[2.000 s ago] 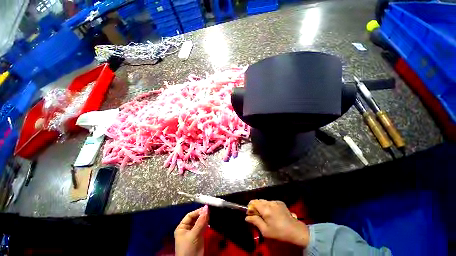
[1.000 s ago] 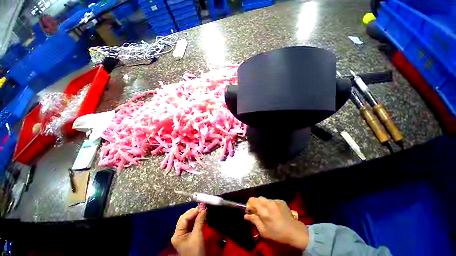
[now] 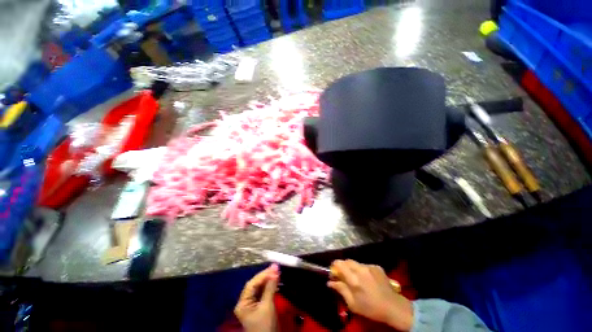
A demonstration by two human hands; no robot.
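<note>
My right hand (image 3: 365,285) is shut on the handle of an iron-type tool (image 3: 291,260), with its whitish sleeve and thin tip pointing left over the bench's front edge. My left hand (image 3: 258,299) pinches a small pink piece (image 3: 274,268) between thumb and fingertips, just under the tool's whitish sleeve. Most of the piece is hidden by the fingers, and I cannot tell if it touches the tool. A loose heap of pink moulded parts (image 3: 240,165) lies on the bench beyond my hands.
A black fan (image 3: 383,113) stands right of the heap. Two wooden-handled irons (image 3: 509,165) and a whitish slim item (image 3: 472,196) lie right of it. A black phone (image 3: 147,249), cardboard (image 3: 120,240) and a red tray (image 3: 57,178) are left. Blue crates (image 3: 552,48) stand right.
The view has shifted and blurred, so the bench things appear slightly to the right and lower. Both hands keep their holds, with the piece still beneath the tool.
</note>
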